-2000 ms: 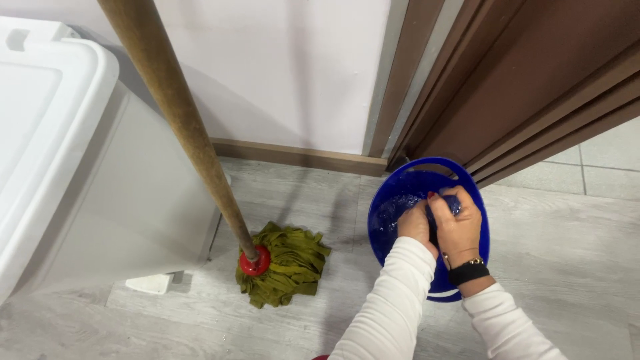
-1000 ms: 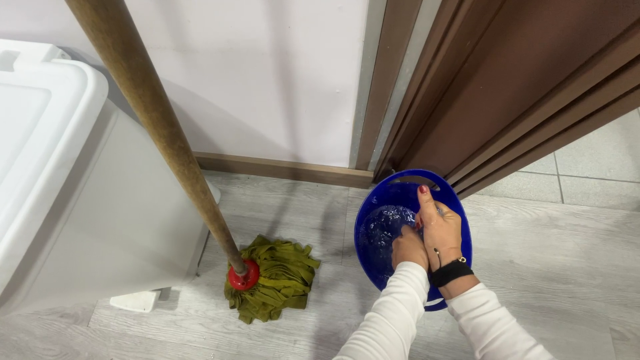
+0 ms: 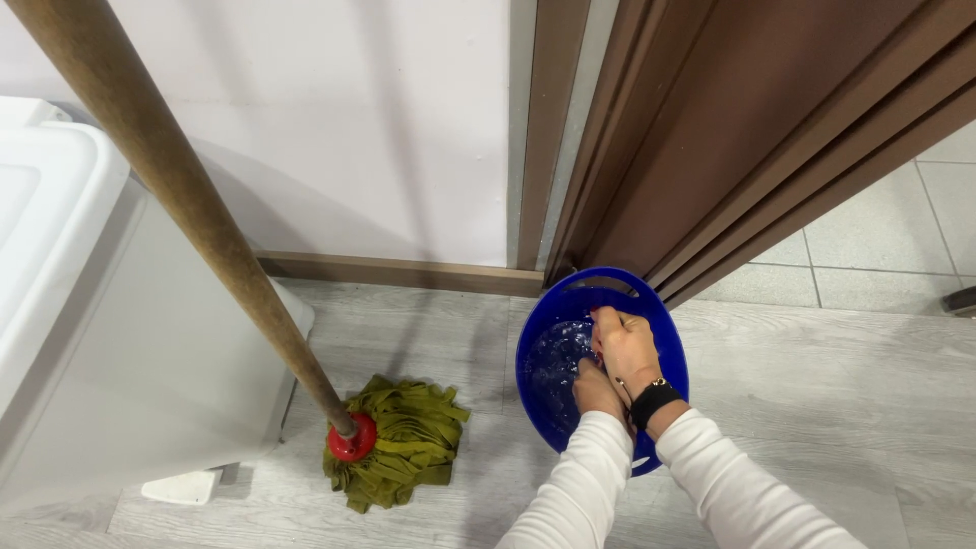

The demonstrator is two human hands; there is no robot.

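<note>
A blue plastic tub with handle slots stands on the floor, holding water with bubbles or splashes on it. Over and partly inside it, my right hand is curled, with a black band at the wrist. My left hand is just below and beside it, its fingers partly hidden. Whether either hand holds something cannot be told. To the left, a mop head of olive-green cloth strips with a red socket rests on the floor, its wooden handle slanting up to the upper left.
A white lidded plastic bin stands at the left. Behind the tub are a brown door and its frame. A brown baseboard runs along the pale wall. Grey tiles show beyond the door, with a dark object at the right edge.
Both hands have stayed at the tub while shifting against each other. My right hand, its thumb raised a second ago, is now more curled. The dark blue thing seen at the hands two seconds ago no longer shows.
</note>
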